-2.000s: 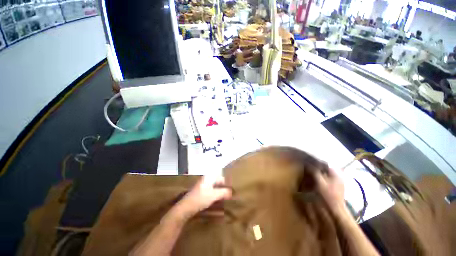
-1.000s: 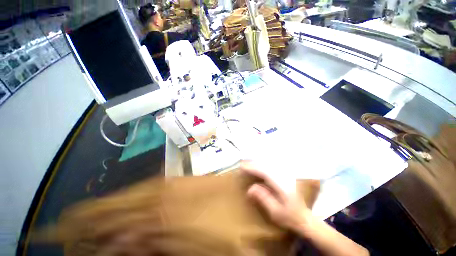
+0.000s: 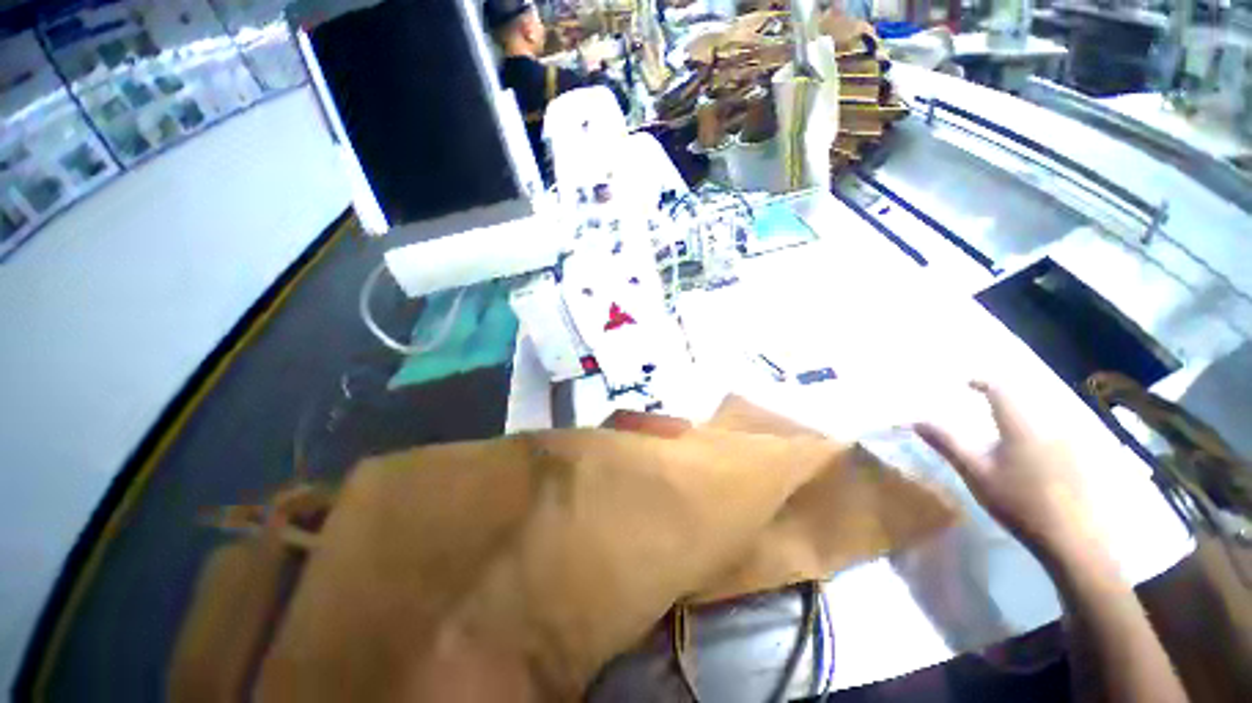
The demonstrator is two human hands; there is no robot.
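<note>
A large tan-brown bag panel (image 3: pixel 549 522) lies in folds across the table's front edge, its upper edge close to the sewing machine head (image 3: pixel 618 309). Its right corner points toward my right hand. Brown handle loops (image 3: pixel 682 646) hang below the panel at the bottom middle. My right hand (image 3: pixel 1023 474) is open and empty over the white table, to the right of the panel, fingers apart. My left hand cannot be made out; the panel covers the lower left.
A black monitor (image 3: pixel 419 117) stands left of the head. A slim tool (image 3: pixel 772 367) and a small dark item (image 3: pixel 817 375) lie on the white table (image 3: pixel 879 323). Brown bags with handles (image 3: pixel 1167 426) lie at right, more at lower left (image 3: pixel 227 604). A person (image 3: pixel 522 62) is behind the machine.
My right hand has let go of the brown panel and moved right, fingers spread. The panel now lies folded, its right corner farther right. The handle loops below it have come into view.
</note>
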